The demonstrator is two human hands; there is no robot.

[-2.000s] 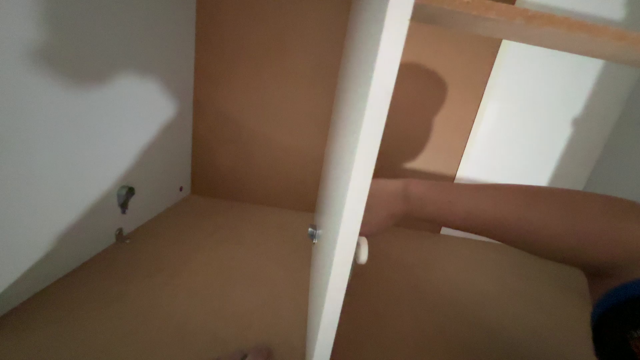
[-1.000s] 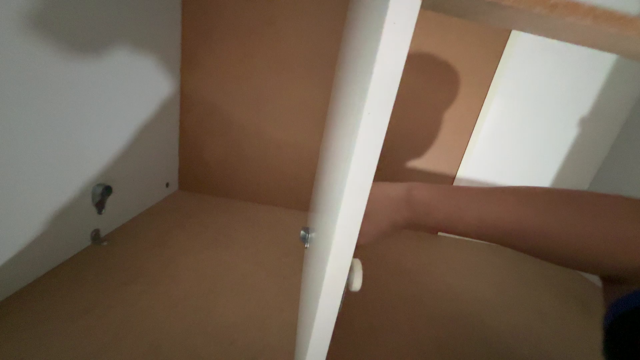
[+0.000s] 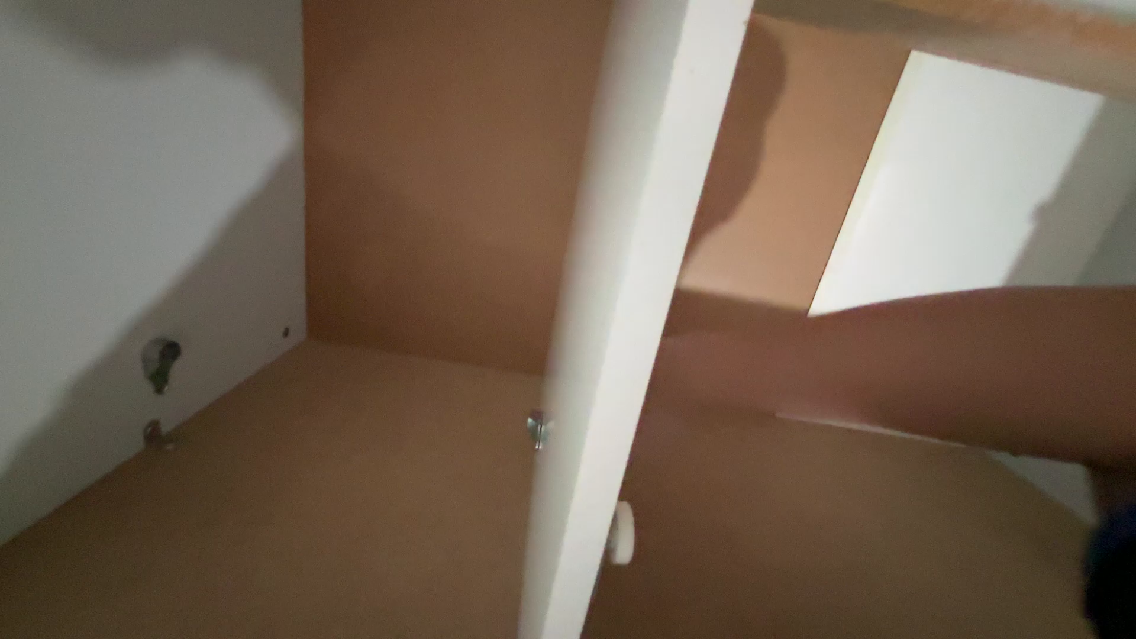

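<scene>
My right forearm reaches in from the right edge, behind the white upright panel [image 3: 635, 293] of a cabinet. Of my right hand [image 3: 688, 382], only a blurred part near the wrist shows beside the panel; its fingers are hidden, so what they touch or hold cannot be told. A round white knob or cap [image 3: 623, 532] sticks out from the panel's right face, below the hand. On the panel's left face sits a small metal fitting [image 3: 538, 429]. The brown board [image 3: 355, 515] meets the panel's lower part. My left hand is out of view.
At the left, the white side wall [image 3: 151, 177] carries a metal fitting [image 3: 161, 362] and a small bracket [image 3: 156, 435] near the brown board. A brown back panel [image 3: 444, 177] stands behind. A wood-edged board [image 3: 976, 40] crosses the upper right, above a white surface [image 3: 967, 169].
A fingertip seen at the bottom edge two seconds ago is gone from view. My right arm still reaches behind the panel.
</scene>
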